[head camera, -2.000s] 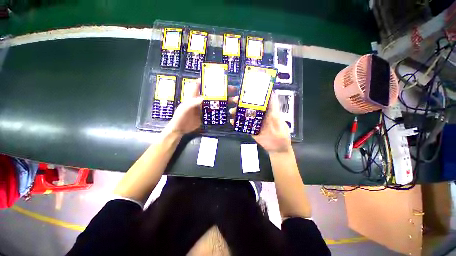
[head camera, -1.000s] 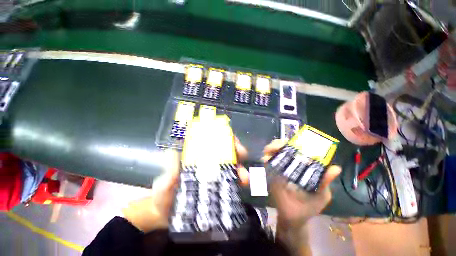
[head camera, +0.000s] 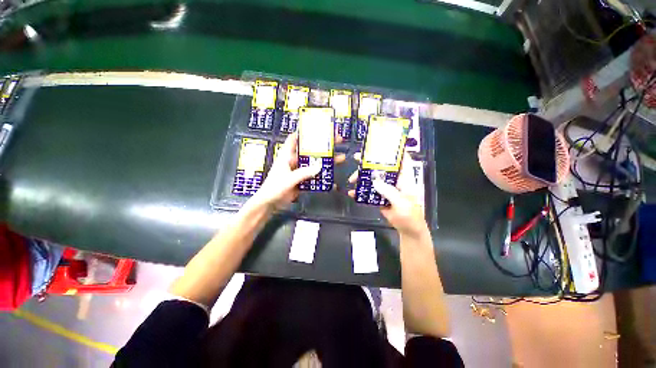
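Note:
My left hand (head camera: 283, 178) holds a yellow-framed keypad phone (head camera: 316, 136) upright over the tray, its thumb on the keypad. My right hand (head camera: 404, 201) holds a second keypad phone (head camera: 384, 144), slightly tilted, its thumb on the keypad. Both screens are bright white. The clear blister tray (head camera: 224, 172) lies beneath, with several lit keypad phones (head camera: 250, 167) in its slots; one in the near row is partly hidden by my left hand. White pieces at the tray's right end are partly hidden by my right hand. Two white cards (head camera: 304, 241) lie near the bench's edge.
A pink fan (head camera: 509, 154) with a dark phone-like rectangle stands at right. Near it are red-handled items (head camera: 531, 224), tangled cables and a white power strip (head camera: 579, 248). A green belt (head camera: 288, 39) runs behind the pale strip. A person's red sleeve (head camera: 16, 269) shows at left.
Both phones, close to the camera and blurred one second ago, are now farther away, above the tray. Both thumbs now rest on the keypads. The view has shifted.

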